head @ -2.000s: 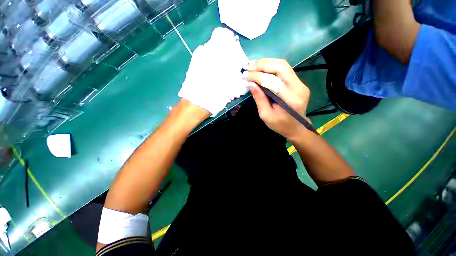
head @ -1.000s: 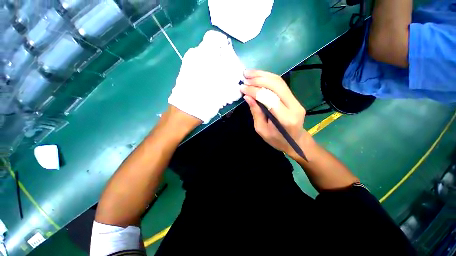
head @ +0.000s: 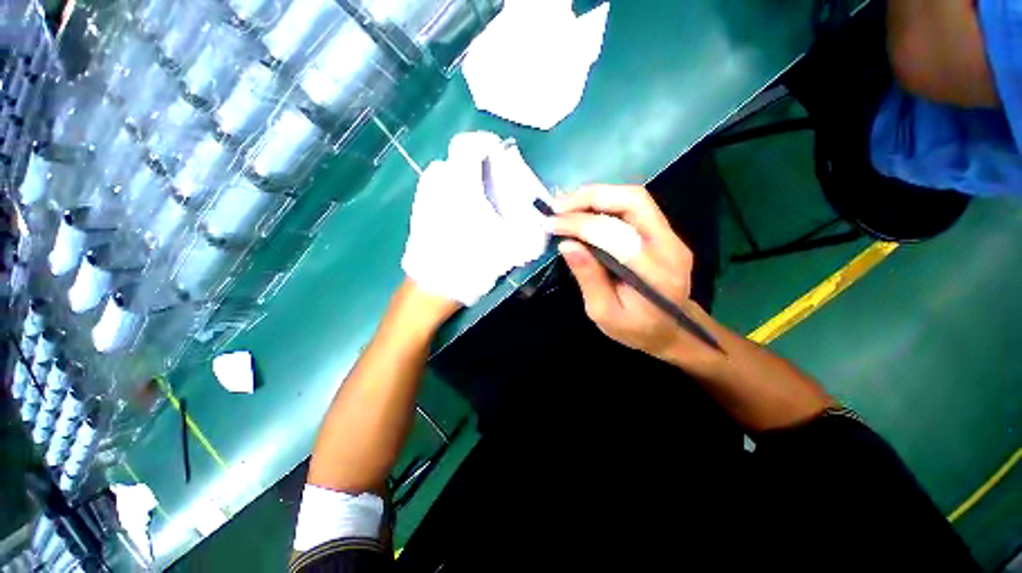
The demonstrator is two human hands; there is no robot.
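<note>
My left hand, in a white glove, is closed around a small white housing near the bench edge. The glove and housing are both bright, so the housing's outline is hard to make out. My right hand, without a glove, holds a thin dark stick tool like a pen. The tool's dark tip is at the housing, beside my gloved fingers. Whether the tip touches is unclear.
Clear plastic trays with rows of white units fill the left. A white cloth lies beyond my hands. A small white pad and a second dark stick lie on the green bench. A neighbour's blue sleeve is at the right.
The view has shifted, showing more trays at left. A pale surface with a curved grey line now shows in my gloved hand. Both hands keep their hold.
</note>
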